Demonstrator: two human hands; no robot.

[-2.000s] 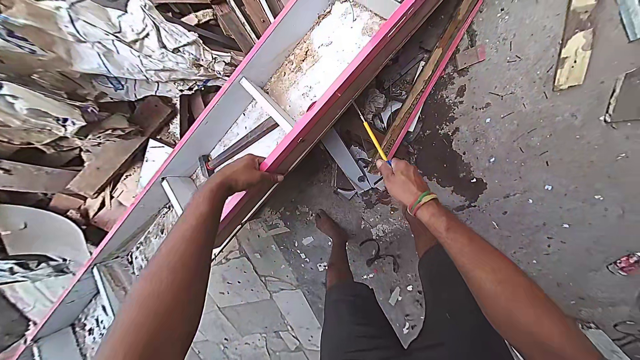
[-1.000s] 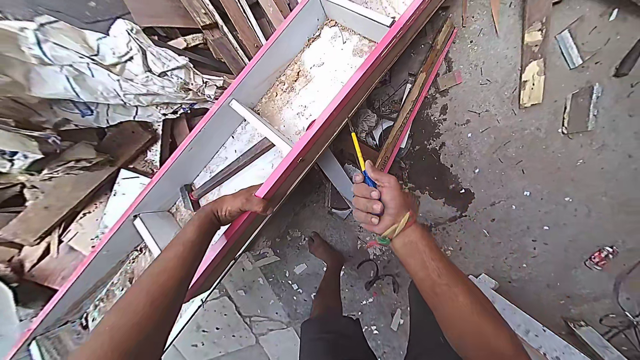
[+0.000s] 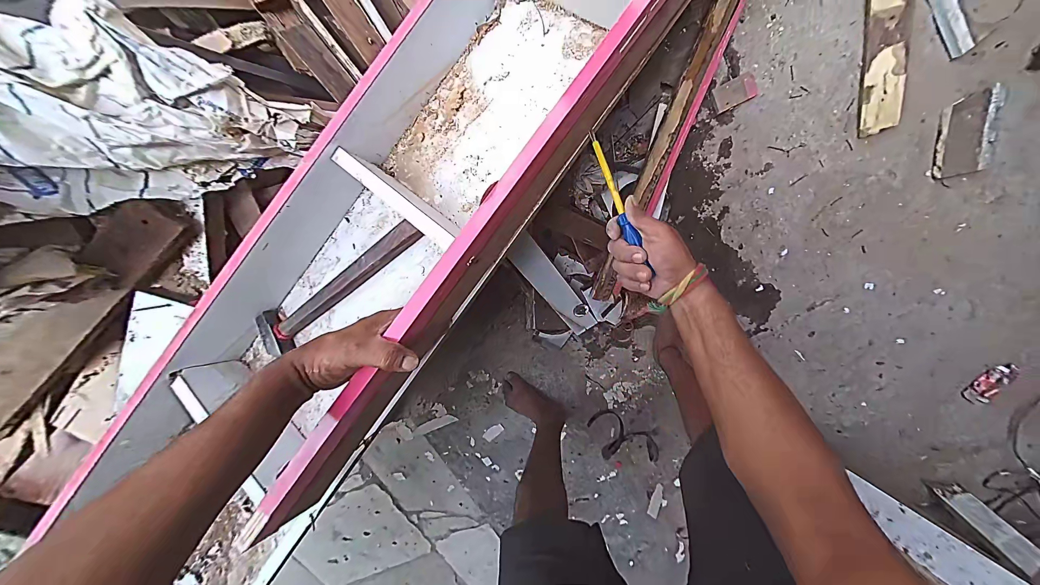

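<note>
My left hand (image 3: 353, 353) grips the pink edge of a long grey-and-pink wooden shelf frame (image 3: 325, 207), thumb on the outer side. My right hand (image 3: 650, 252) is closed around the blue handle of a screwdriver with a yellow shaft (image 3: 606, 175). Its tip points up, close beside the frame's near side board; whether it touches is unclear. Inside the frame lies a hammer (image 3: 349, 276) with a dark handle, its head near my left wrist. A white crosspiece (image 3: 398, 197) spans the frame above it.
Broken boards (image 3: 106, 268) and a crumpled white sheet (image 3: 106, 106) lie left of the frame. A pink-edged plank (image 3: 674, 114) is beyond my right hand. Wood pieces (image 3: 884, 73) and a bent dark wire (image 3: 624, 436) lie on the floor. My bare feet (image 3: 532, 400) are below the frame.
The grip of my right hand has changed from two seconds ago: the fingers now wrap around the screwdriver's handle. My left hand still holds the pink edge.
</note>
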